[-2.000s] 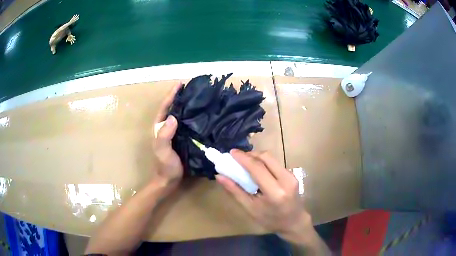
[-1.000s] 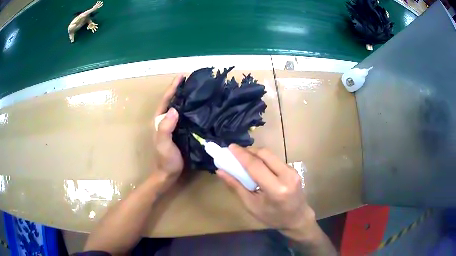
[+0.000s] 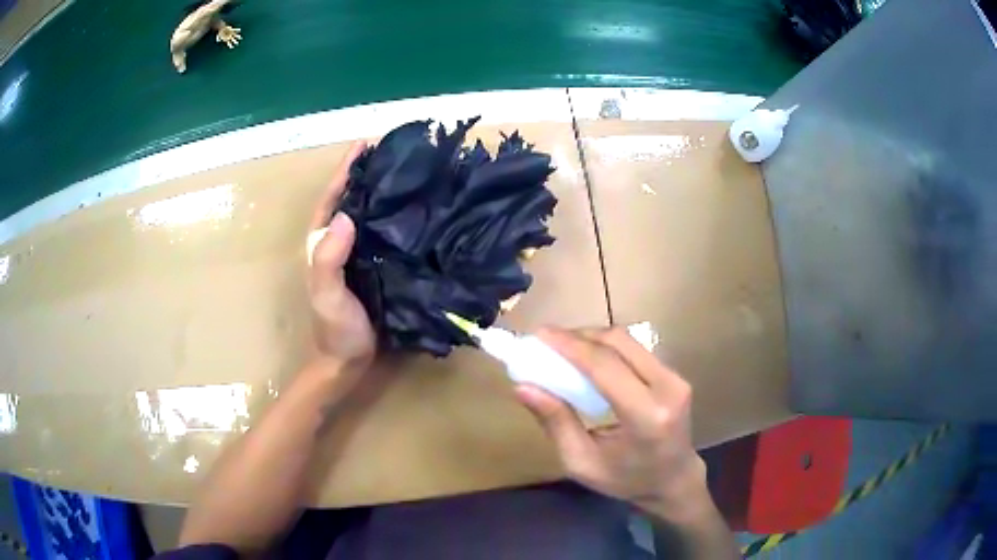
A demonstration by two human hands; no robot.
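Observation:
My left hand (image 3: pixel 341 287) holds the black figure assembly (image 3: pixel 443 224) by its left side, above the tan bench top. The assembly is a bushy mass with ragged edges; small cream bits show at its lower right edge. My right hand (image 3: pixel 634 410) grips a white glue bottle (image 3: pixel 554 377) with its thin yellowish nozzle pointing up and left. The nozzle tip is at the lower part of the black mass; whether it touches is hard to tell. The fingers of my left hand behind the mass are partly hidden.
A green conveyor belt (image 3: pixel 437 49) runs along the far side, carrying a cream figure part (image 3: pixel 199 35) and another black mass (image 3: pixel 820 27). A second glue bottle (image 3: pixel 762 133) rests against the grey metal box (image 3: pixel 886 241). A blue tray (image 3: pixel 66 520) and red stool (image 3: pixel 800 476) are below the bench.
The nozzle has moved from the middle left of the black mass to its lower part. The cream part and the other black mass have shifted right and up in view.

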